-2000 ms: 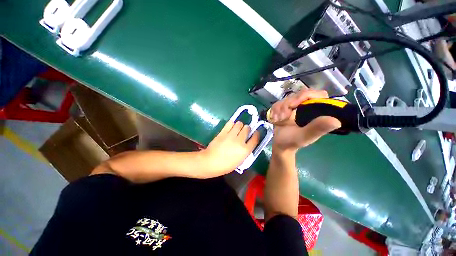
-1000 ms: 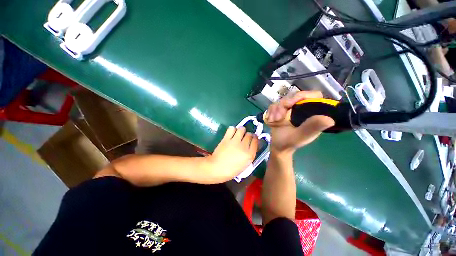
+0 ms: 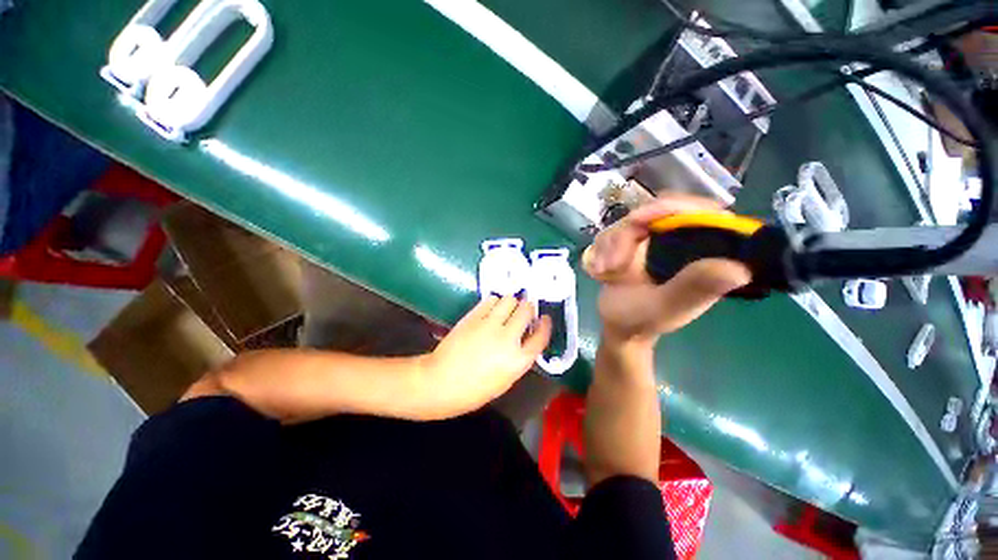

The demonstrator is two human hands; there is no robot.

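Observation:
Two white plastic housings (image 3: pixel 556 287) lie side by side on the green bench edge, round ends away from me. My left hand (image 3: pixel 489 348) lies over the left housing with its fingertips on the pair, covering part of it. My right hand (image 3: pixel 648 268) is closed around the electric screwdriver (image 3: pixel 700 249), black with a yellow-orange band, just right of the housings. The screwdriver's bit is hidden by my fingers. The screw feeder (image 3: pixel 657 164), a silver-grey metal box, stands just beyond my right hand.
Another pair of white housings (image 3: pixel 195 68) lies on the green surface (image 3: pixel 361 120) at the upper left. Waiting housings (image 3: pixel 815 200) lie beyond the white line. A thick black cable (image 3: pixel 977 142) loops at the right. Cardboard boxes (image 3: pixel 235 279) and red stools (image 3: pixel 684 492) are below the bench.
The pair under my left hand has been turned, so its round disc ends now show at the far side. My right hand and the screwdriver have shifted slightly right, away from the housings.

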